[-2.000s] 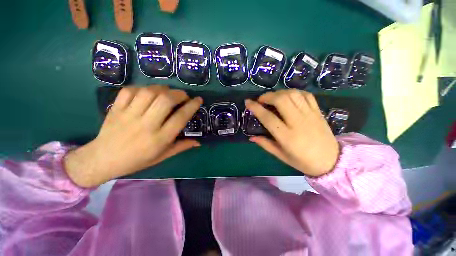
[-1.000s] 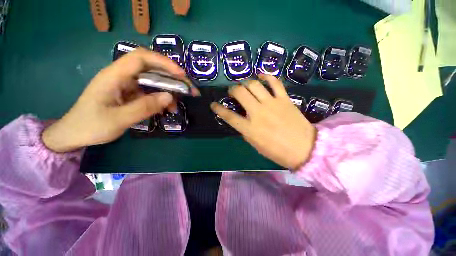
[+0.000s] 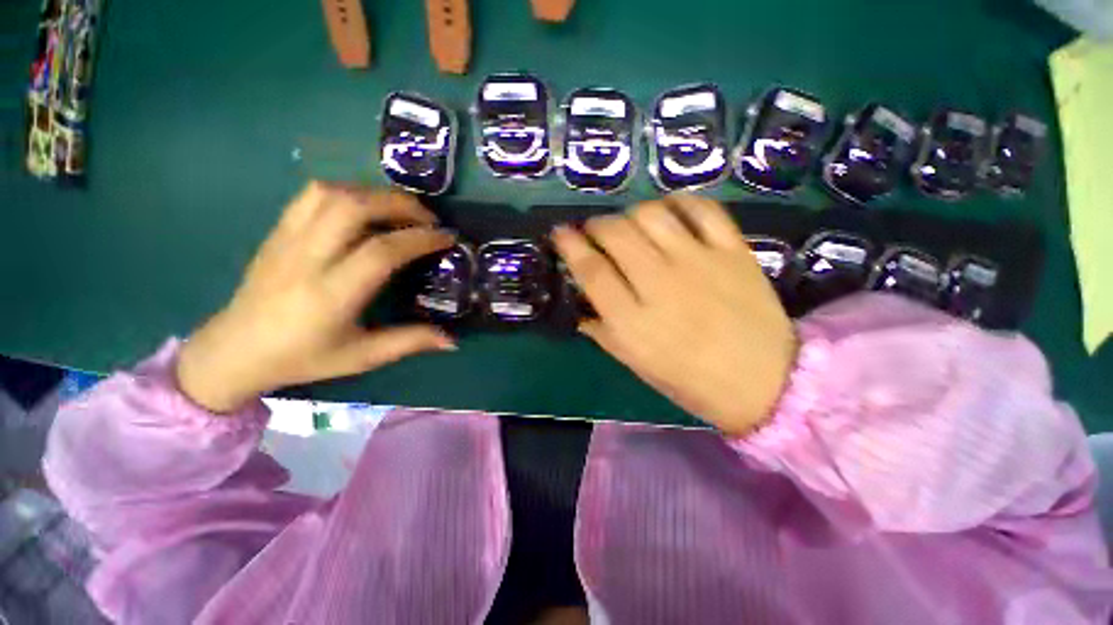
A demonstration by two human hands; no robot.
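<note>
Watch heads lie back side up in two rows, with white labels. The far row, including a left-end watch [image 3: 417, 143], lies on the green mat. The near row, including a bare-lying watch [image 3: 513, 280], lies on a black pad [image 3: 543, 220]. My left hand [image 3: 311, 293] is at the near row's left end, fingers and thumb apart around a watch [image 3: 444, 283]; nothing shows lifted in it. My right hand [image 3: 684, 299] lies over the middle of the near row, forefinger and thumb beside a mostly covered watch [image 3: 576, 291]. Its grip is hidden.
Orange-brown straps [image 3: 448, 34] lie at the mat's far side. A multicoloured patterned thing [image 3: 61, 86] is at the far left. A yellow sheet [image 3: 1086, 183] is at the right edge. The mat's near edge [image 3: 488, 415] runs above my pink-clad lap.
The watch held edge-on in my left hand a second ago is no longer seen raised; that hand is down at the near row. The view has shifted left, showing the patterned thing.
</note>
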